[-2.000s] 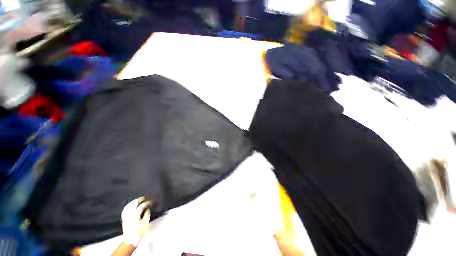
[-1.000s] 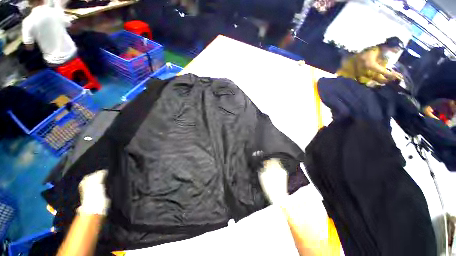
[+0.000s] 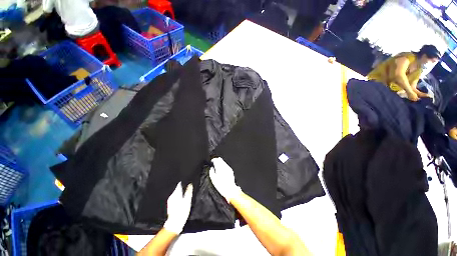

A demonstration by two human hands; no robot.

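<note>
A black lined jacket (image 3: 178, 125) lies spread on the white table, with matte black front bands folded over shiny wrinkled lining. A small white label (image 3: 283, 158) shows on its right part. My left hand (image 3: 179, 206), in a thin white glove, rests on the lower middle of the jacket; whether its fingers grip cloth is unclear. My right hand (image 3: 224, 179), also gloved, is a little higher and to the right, its fingertips closed on the jacket's middle edge. Another dark piece with a white label (image 3: 103, 115) shows beneath at the left.
Black garments (image 3: 381, 185) are piled to the right, beyond the yellow table edging (image 3: 345, 107). Blue crates with dark contents stand left (image 3: 80, 102) and at the lower left (image 3: 22, 220). A person in yellow (image 3: 401, 72) is at the upper right; another sits on a red stool (image 3: 97, 47).
The jacket's matte front bands now lie across the lining, and a white label has appeared at its right. Both my hands have come inward to the middle of the jacket.
</note>
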